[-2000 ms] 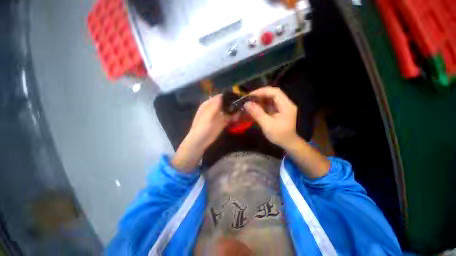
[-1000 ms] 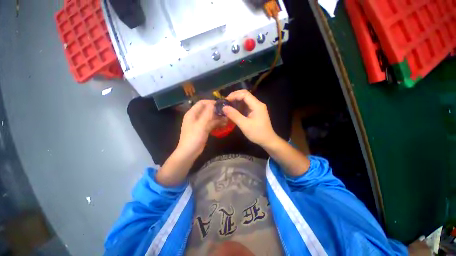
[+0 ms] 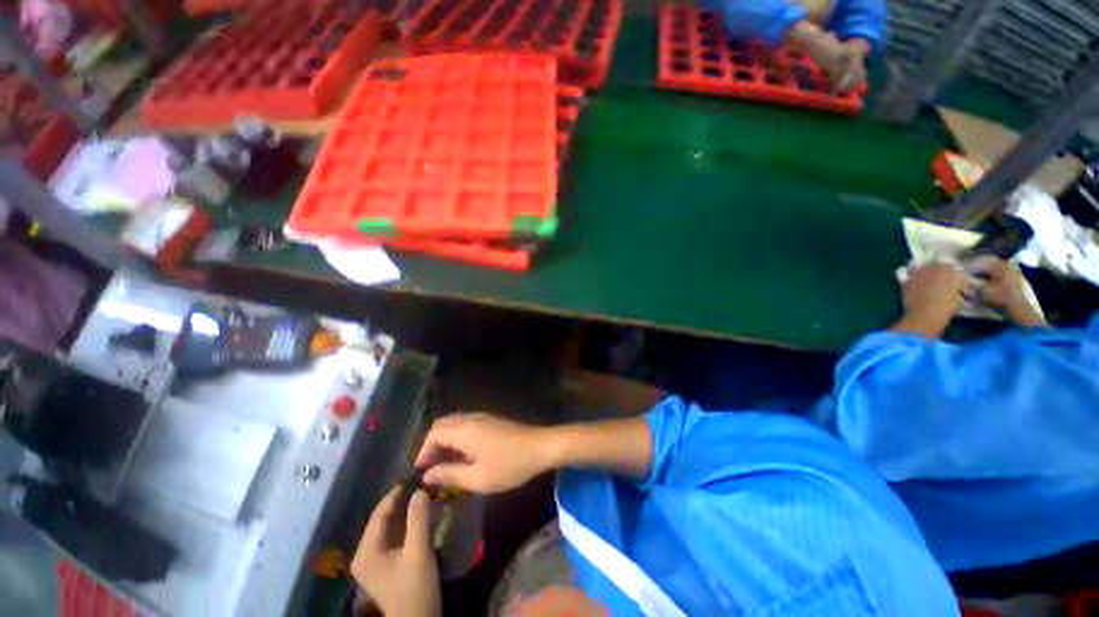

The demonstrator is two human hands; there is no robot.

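My left hand (image 3: 400, 557) and my right hand (image 3: 482, 453) meet at lap level in front of the silver machine (image 3: 289, 464). A small dark unit (image 3: 413, 485) is between their fingertips, mostly hidden by the fingers. The left thumb and fingers pinch it from below, and the right fingers touch it from above. A yellow bit shows beside the right fingertips. Part of a red round thing shows below the hands.
A handheld meter (image 3: 256, 340) and black parts bins (image 3: 75, 416) sit on the machine. Stacked red trays (image 3: 440, 151) lie on the green bench (image 3: 723, 283). A co-worker in blue is close on the right; another's hands are over a red tray (image 3: 759, 66) across the bench.
The view has swung to the right, bringing the bench, trays and co-workers into sight. My hands are still together on the small dark unit.
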